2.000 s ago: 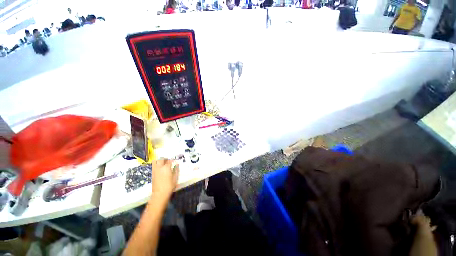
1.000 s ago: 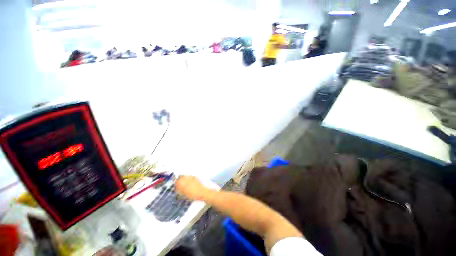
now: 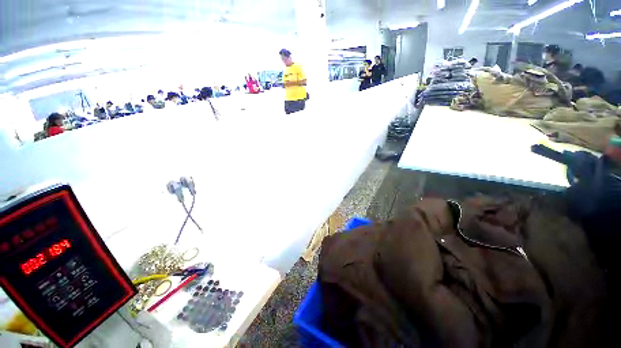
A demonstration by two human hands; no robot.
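Neither of my hands is in view. A large heap of dark brown garments [image 3: 395, 279] lies in front of me at the lower right, with a pale zipper [image 3: 487, 243] curving over the cloth. It bulges over a blue bin [image 3: 314, 316]. At the lower left is the machine's black panel [image 3: 65, 268] with red border and lit red digits. Dark round button caps [image 3: 211, 306] lie in a flat patch right of it. The dies are not visible.
Yellow- and red-handled tools [image 3: 170, 292] and brass-coloured parts [image 3: 158, 259] lie behind the caps. Two plugs [image 3: 180, 187] sit on the white partition [image 3: 286, 170]. A white table [image 3: 476, 149] bears tan cloth at right. A person in yellow [image 3: 294, 81] stands beyond.
The view has swung right, moving the panel to the left edge. The hand that was over the button caps has left the picture. The brown garments remain heaped at the bin.
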